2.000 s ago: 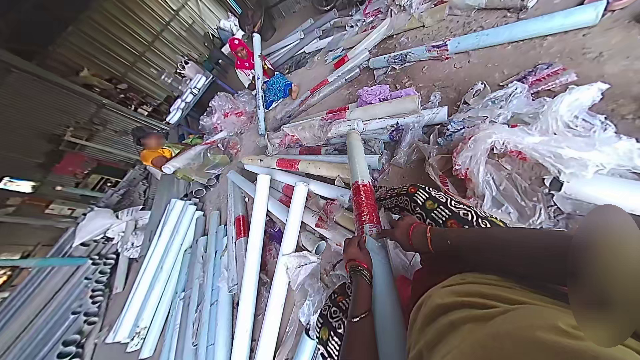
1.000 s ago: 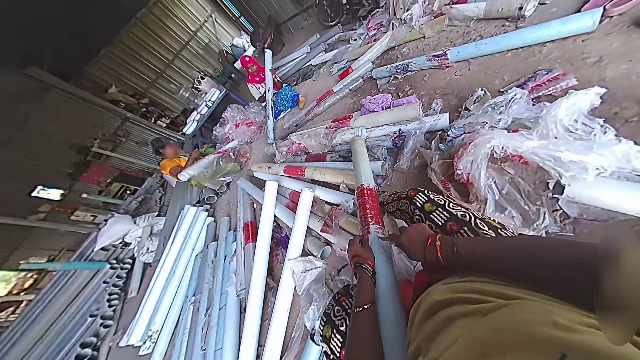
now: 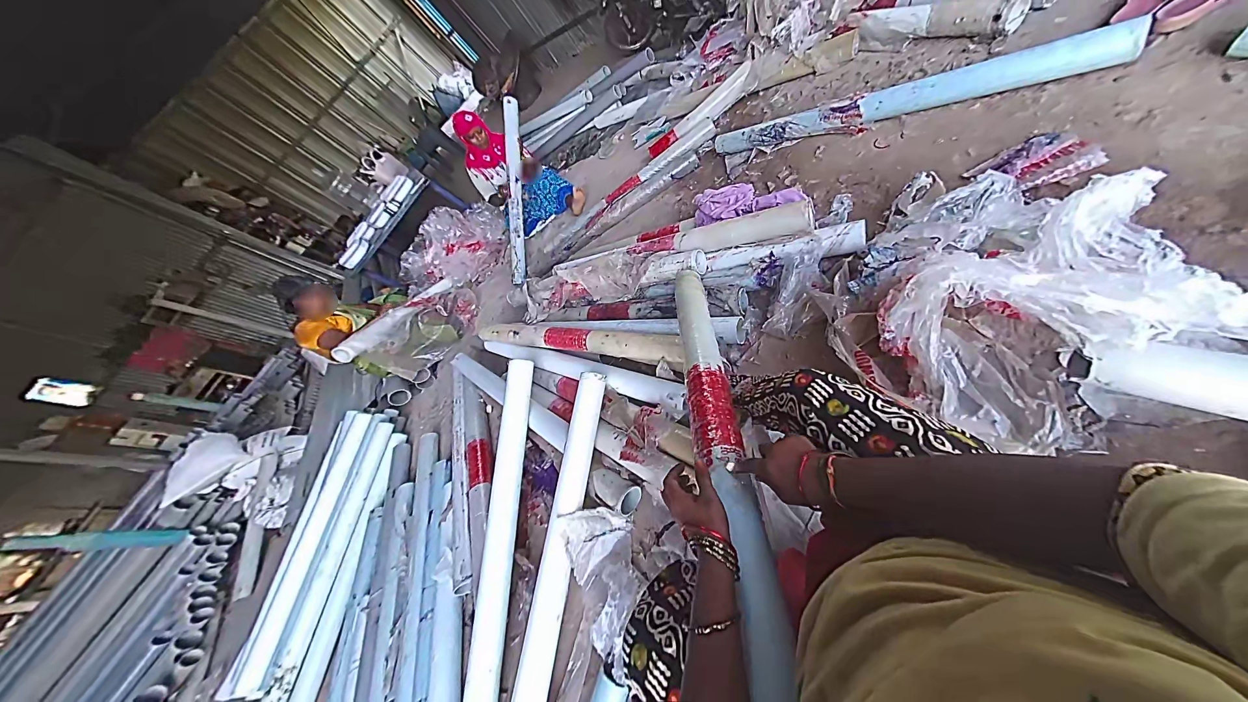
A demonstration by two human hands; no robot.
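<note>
A long pale pipe [image 3: 746, 565] with a red wrapped band [image 3: 713, 409] lies lengthwise over my lap, its far end pointing away from me. Bangles circle the wrist of my left hand [image 3: 696, 499], whose fingers rest against the pipe's left side just below the red band. From the right, my right hand [image 3: 780, 470] touches the pipe at the lower edge of the band, fingertips on its surface. Whether either hand grips the pipe firmly is hard to tell. Crumpled clear plastic film [image 3: 780, 517] shows beside the pipe under my right hand.
White pipes [image 3: 499, 546] and a stack of grey pipes [image 3: 107, 585] lie at the left. Red-banded pipes [image 3: 614, 341] are strewn ahead. Torn plastic wrapping [image 3: 1053, 273] is heaped at the right. Two people sit farther off, one holding an upright pipe [image 3: 514, 190].
Both hands stay near the lower edge of the red band. The person in yellow has shifted a little with the wrapped pipe. The view has turned slightly.
</note>
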